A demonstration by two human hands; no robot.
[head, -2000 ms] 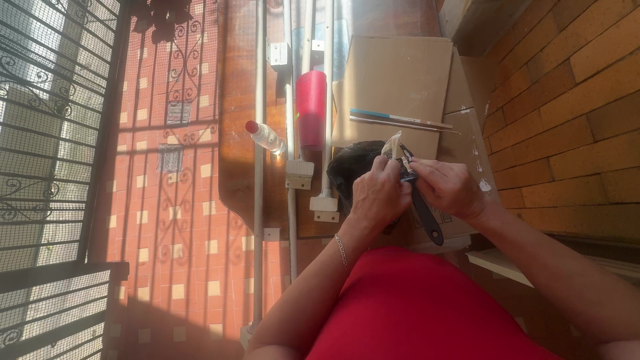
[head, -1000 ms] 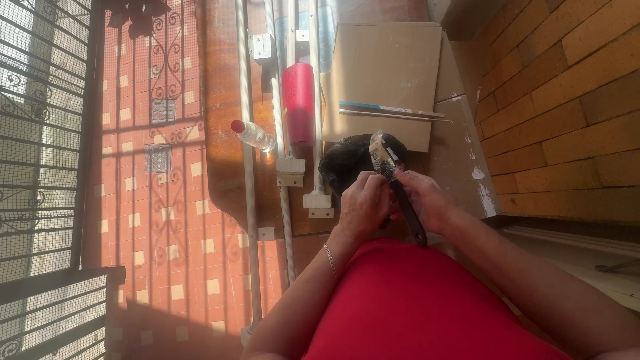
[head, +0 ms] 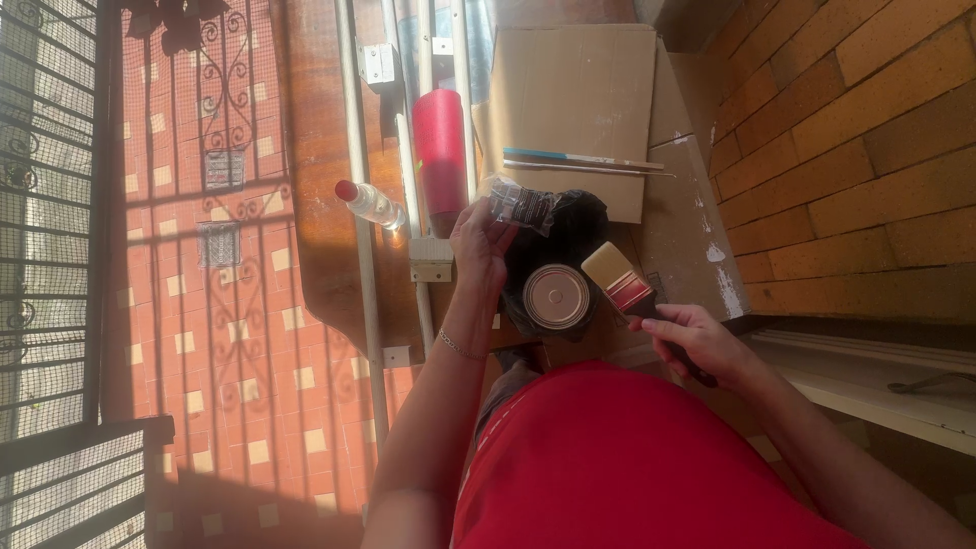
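My right hand (head: 690,343) grips the dark handle of a flat paintbrush (head: 619,276) with pale bristles and a red ferrule. A clear plastic wrapper (head: 522,204) bearing print is held in my left hand (head: 482,240), its fingers curled under it. Between the hands sits a round metal can (head: 557,296), its lid on, partly wrapped in a black plastic bag (head: 585,213). Two thin sticks, one a blue and wooden stick (head: 579,156), lie on a sheet of cardboard (head: 572,91) beyond the bag.
Pale metal rails (head: 358,191) with brackets cross a wooden table (head: 320,252). A red cylinder (head: 440,152) and a clear bottle with a red cap (head: 370,204) lie against them. A brick wall (head: 846,175) stands at the right, a metal grille (head: 49,229) at the left.
My hands, earlier together at the brush, have parted. The brush has moved right in my right hand, its bristles uncovered, and the wrapper is in my left. The can's lid has come into view.
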